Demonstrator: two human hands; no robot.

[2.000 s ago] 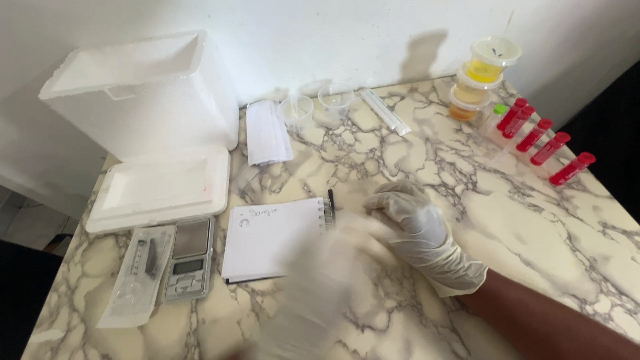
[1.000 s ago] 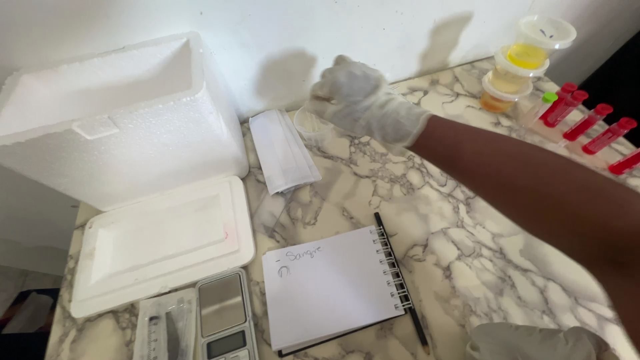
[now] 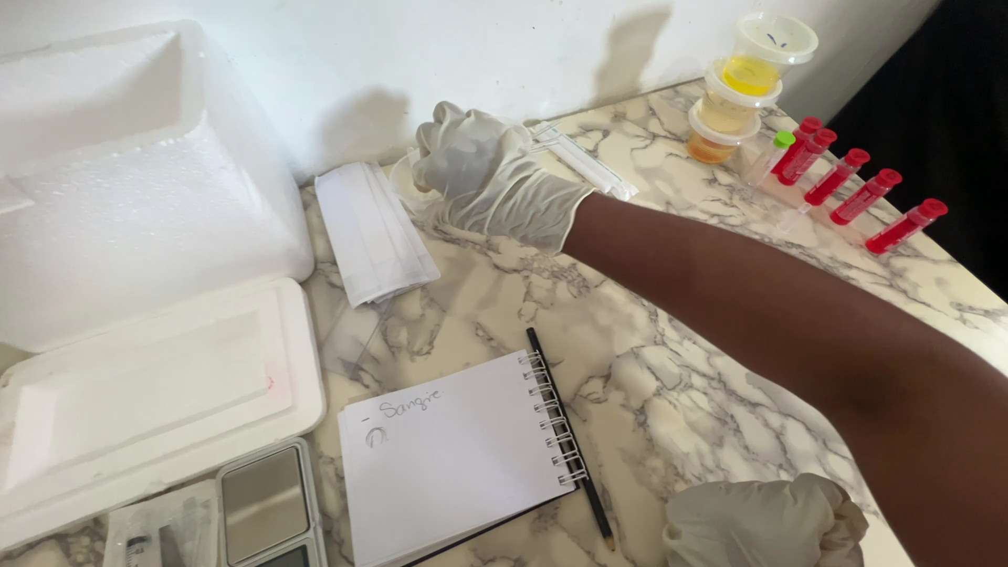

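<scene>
My right hand (image 3: pixel 480 169), in a pale glove, reaches to the back of the table with its fingers curled. It is at a clear round plastic dish (image 3: pixel 411 179), which it partly covers; whether it grips it is hidden. White paper envelopes or folded sheets (image 3: pixel 374 232) lie just left of it, and white wrapped strips (image 3: pixel 587 161) to its right. My left hand (image 3: pixel 764 524), also gloved, is at the lower right edge, fingers folded, contents not visible. Left of it lie a black pencil (image 3: pixel 571 437) and a spiral notebook (image 3: pixel 457 465) with handwriting.
A white foam box (image 3: pixel 150 197) and its lid (image 3: pixel 157 394) stand left. Below are a pocket scale (image 3: pixel 264 496) and a packaged syringe (image 3: pixel 138 543). At back right are stacked lidded cups (image 3: pixel 728 110), a green-capped tube (image 3: pixel 768 157) and several red tubes (image 3: pixel 866 197).
My right hand has moved from beside the notebook to the clear dishes at the back. My left hand, blurred near the notebook earlier, is now at the lower right. The view has shifted closer.
</scene>
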